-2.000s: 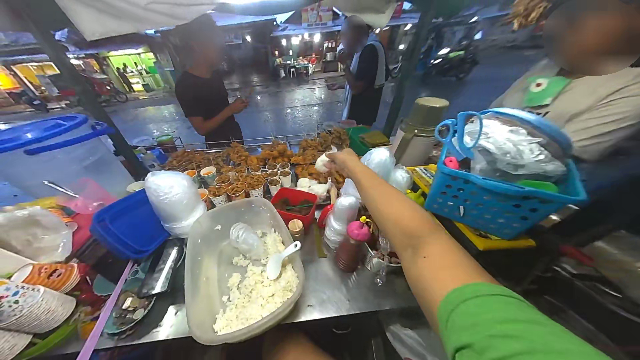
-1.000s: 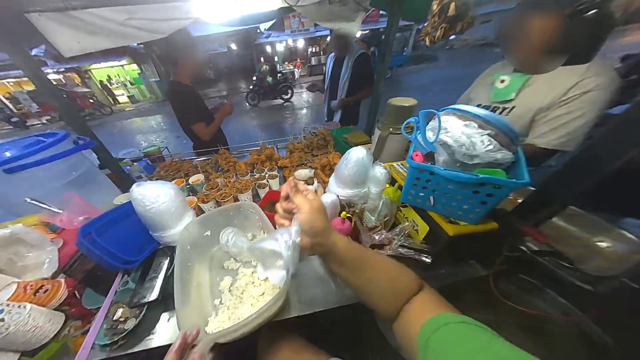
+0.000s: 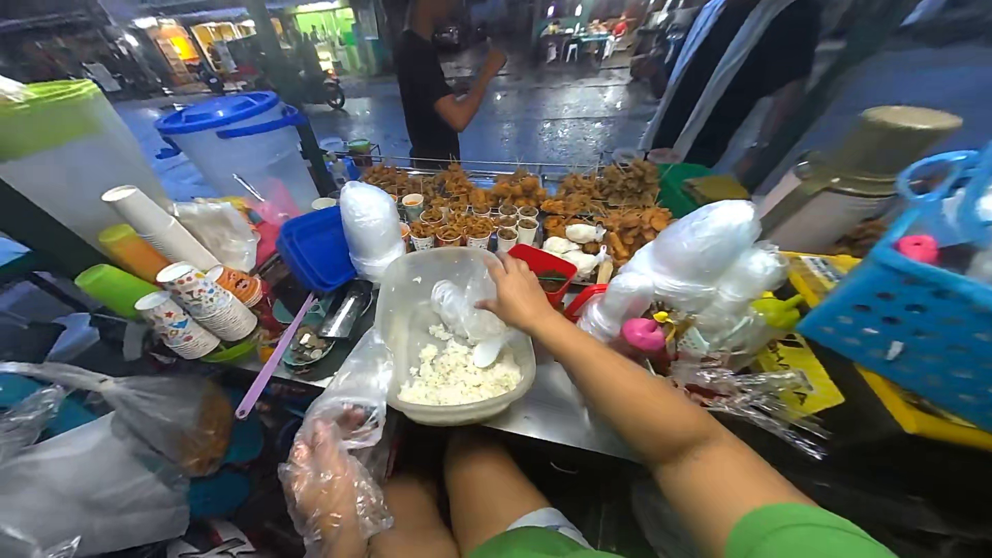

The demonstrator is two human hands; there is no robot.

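A translucent plastic tub (image 3: 457, 415) stands on the metal counter in front of me. White rice (image 3: 457, 376) lies in its near part, with a white plastic spoon (image 3: 487, 353) on it and a bundled clear plastic bag (image 3: 457, 310) behind. My right hand (image 3: 515, 293) is at the tub's right rim, thumb inside, beside the bundled bag; whether it grips the rim I cannot tell. My left hand (image 3: 329, 465) is inside a thin clear plastic bag (image 3: 360, 395), low at the left of the tub, its fingers apart and partly blurred.
Fried food (image 3: 519, 190) and filled paper cups (image 3: 479, 229) line the counter's far side. Wrapped plastic stacks (image 3: 697, 240) and a blue basket (image 3: 907, 310) stand at right. Paper cups (image 3: 178, 329), a purple stick (image 3: 275, 356) and a blue container (image 3: 314, 248) are at left. Two people stand beyond.
My right hand has moved from the food display back to the tub's rim. My left hand, barely in view one second ago, now shows inside a clear bag. The view has turned left and down.
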